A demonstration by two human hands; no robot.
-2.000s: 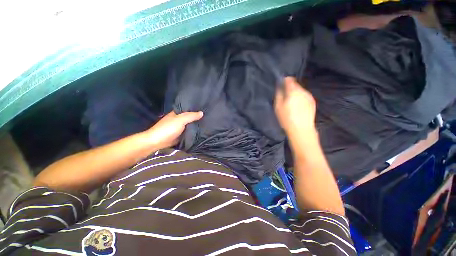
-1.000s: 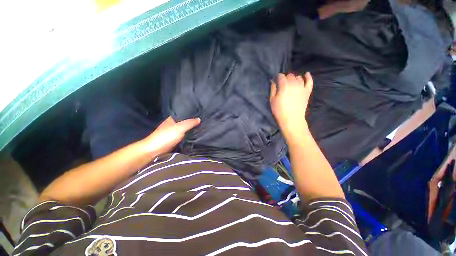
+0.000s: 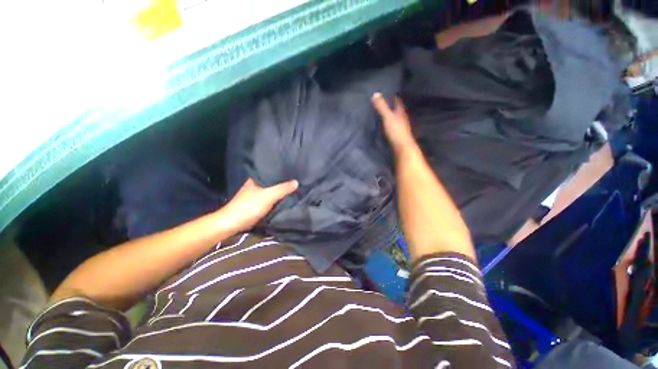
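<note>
Dark grey garment pieces (image 3: pixel 325 158) lie gathered and creased across my lap below the table edge. My left hand (image 3: pixel 256 204) holds their left side, thumb on top and fingers hidden under the cloth. My right hand (image 3: pixel 392 119) is at the upper right of these pieces, thumb and fingers apart; part of it is blurred, and I cannot tell whether it pinches cloth. More dark cloth (image 3: pixel 476 137) lies to the right of my right hand, with a lighter grey folded part at its far end.
The white sewing table (image 3: pixel 79 79) with a green ruler-marked edge curves above my lap, with a yellow patch (image 3: pixel 159 18). A tan board (image 3: pixel 563 194) shows under the right cloth. A blue frame (image 3: pixel 516 317) and dark blue surfaces are at lower right.
My right hand has moved left and up, and its fingers have changed from curled to more extended. The cloth in my lap has shifted, with a corner now folded toward my shirt. My left hand stays on the cloth.
</note>
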